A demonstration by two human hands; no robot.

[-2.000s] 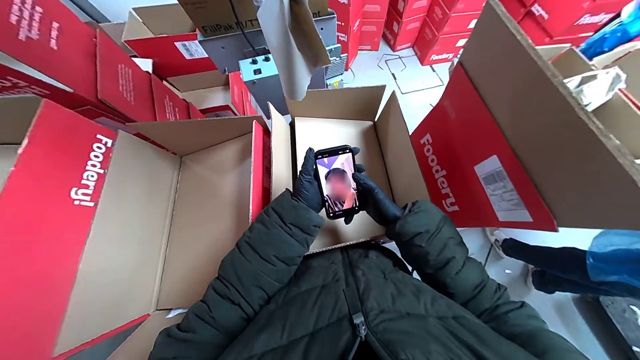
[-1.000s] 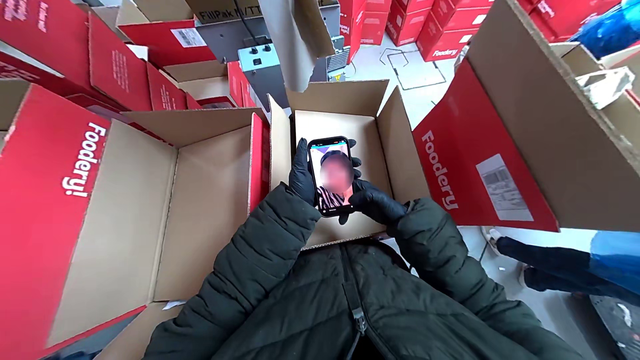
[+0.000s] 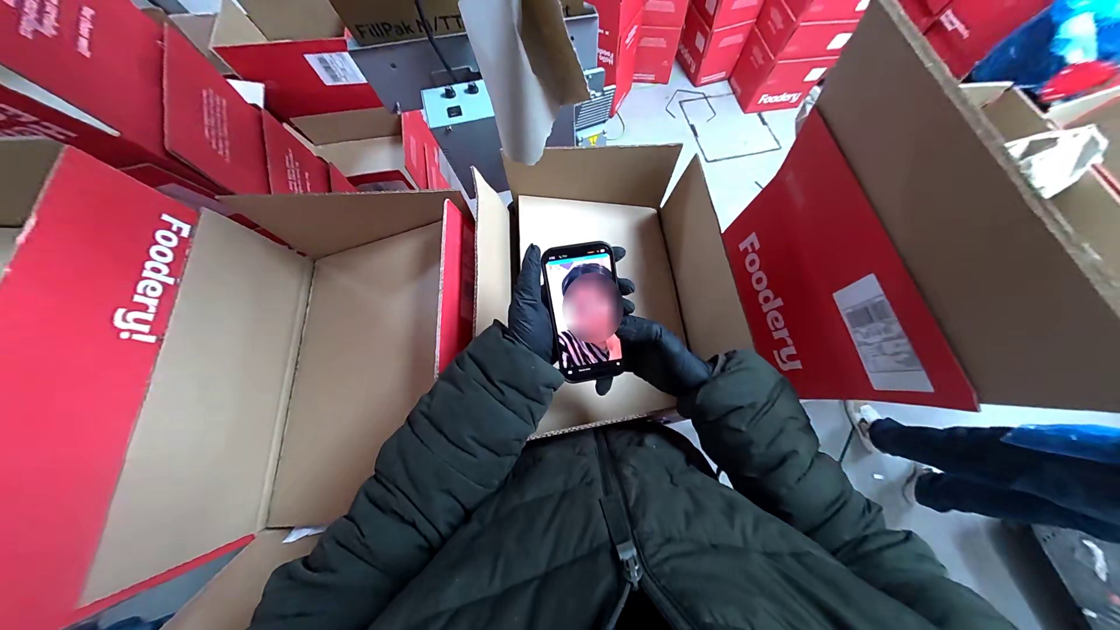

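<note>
Both hands wear black gloves and are over an open cardboard box [image 3: 595, 179] in front of my body. My left hand [image 3: 530, 306] holds a black smartphone [image 3: 584, 312] upright from its left side and back, with fingertips showing past the right edge. The phone's lit screen shows a picture of a person with a blurred face. My right hand [image 3: 661, 354] is at the phone's lower right edge, its fingers bent; whether it grips the phone or only touches it, I cannot tell.
A large open red box [image 3: 359, 376] stands at left, and a red box flap with a label [image 3: 840, 306] at right. Brown paper [image 3: 516, 79] hangs from a machine [image 3: 459, 109] ahead. Red boxes [image 3: 779, 79] are stacked behind. Another person's legs [image 3: 989, 464] show at right.
The picture on the phone screen has grown larger than it was two seconds ago. Both hands have stayed at the phone, with small shifts of the fingers.
</note>
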